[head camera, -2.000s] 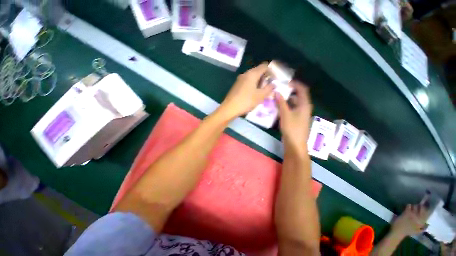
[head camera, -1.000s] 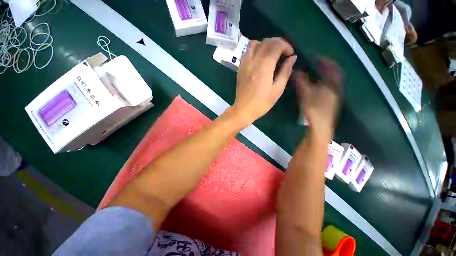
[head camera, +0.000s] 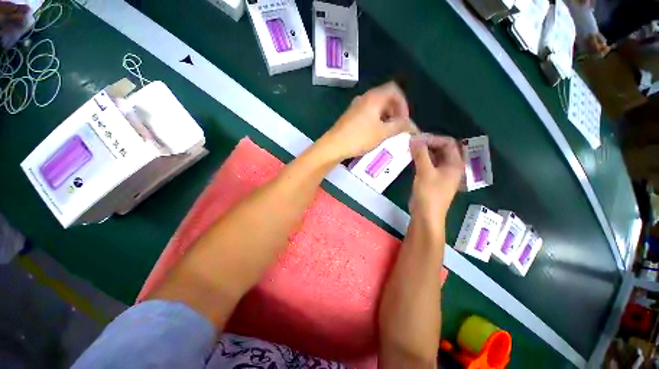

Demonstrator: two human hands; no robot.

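Observation:
A white retail box with a purple picture lies tilted on the belt beside the pale rail, between my two hands. My left hand is at the box's upper left end, fingers bent and partly blurred. My right hand is at its upper right end, fingertips near the top edge. Both hands are at the box's top end; the flap there is hidden by the fingers. Another white box stands just right of my right hand.
More boxes lie on the belt above; several stand lower right. Larger white cartons sit left of the pink-red foam mat under my forearms. Pale loops lie far left. An orange tape dispenser is lower right. A person's hand shows top right.
My hands have come from above the belt to a box by the rail. A box now stands right of my right hand. The box formerly beneath my left hand is no longer there.

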